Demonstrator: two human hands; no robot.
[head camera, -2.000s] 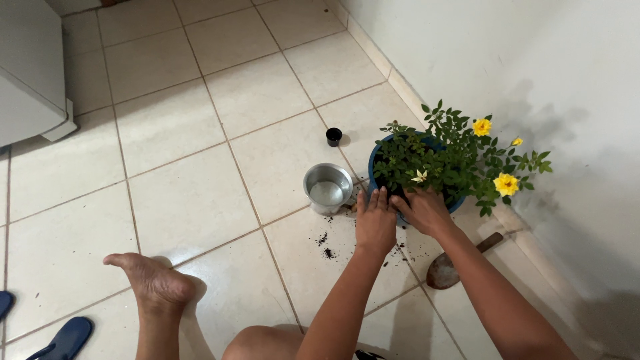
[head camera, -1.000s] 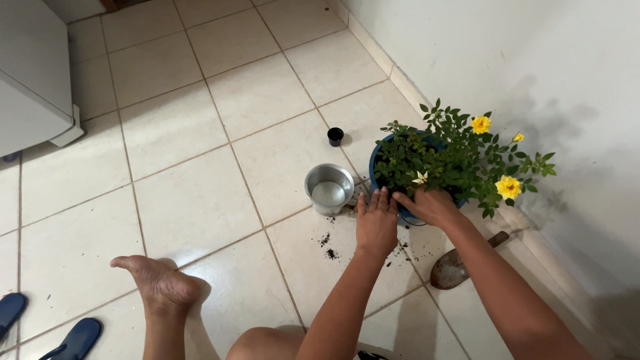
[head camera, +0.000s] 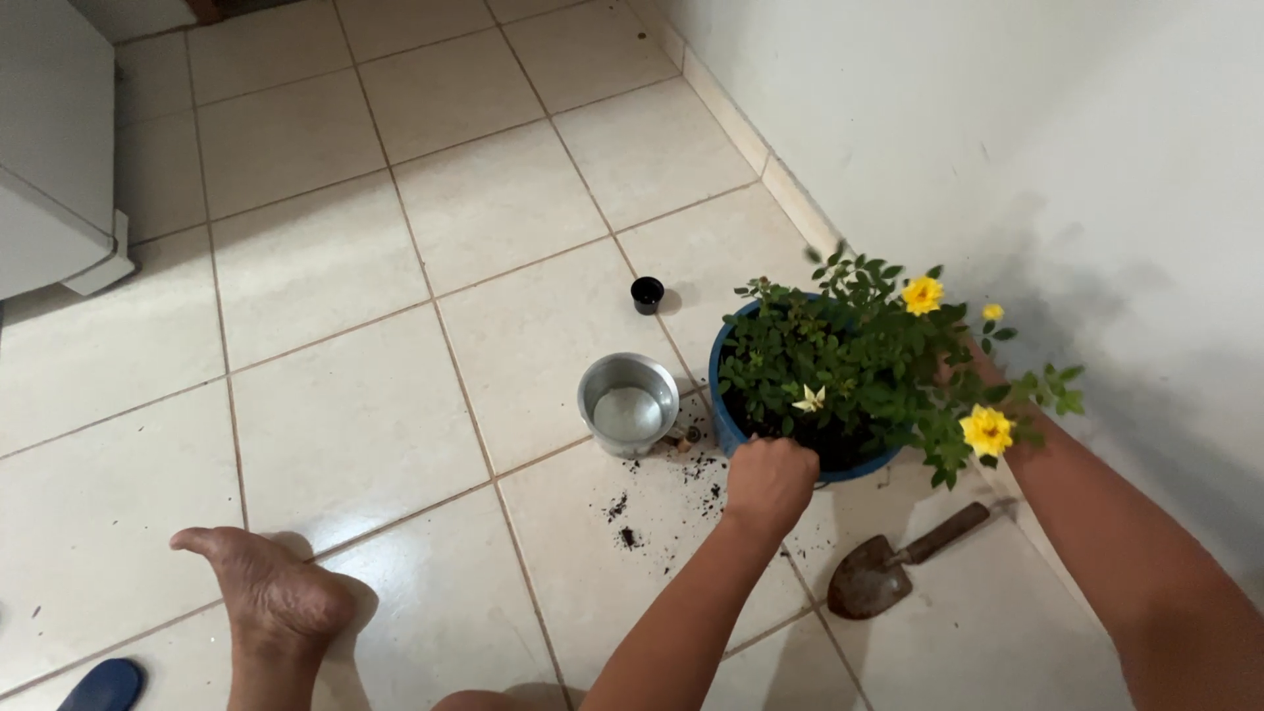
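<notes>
A blue plant pot (head camera: 729, 434) with dark soil stands on the tiled floor by the wall and holds a rose bush (head camera: 849, 365) with yellow flowers (head camera: 987, 432). My left hand (head camera: 772, 479) is closed on the pot's near rim. Behind the leaves at the pot's right side is my right hand (head camera: 963, 360), mostly hidden, so its fingers cannot be made out. Left of the pot is a metal pot (head camera: 628, 405) with clear liquid in it. A small black cup (head camera: 647, 295) stands beyond it. A rusty hand trowel (head camera: 871, 578) lies in front of the pot.
Spilled soil (head camera: 628, 538) dots the tiles between the metal pot and my left forearm. The wall (head camera: 987, 148) and its baseboard run along the right. My bare foot (head camera: 272, 592) rests at lower left, near a blue flip-flop (head camera: 107, 686). A white appliance (head camera: 54, 148) stands at upper left.
My right hand has moved from the soil at the pot's near side to behind the leaves at the right. The left hand has gone from spread fingers to a grip on the rim.
</notes>
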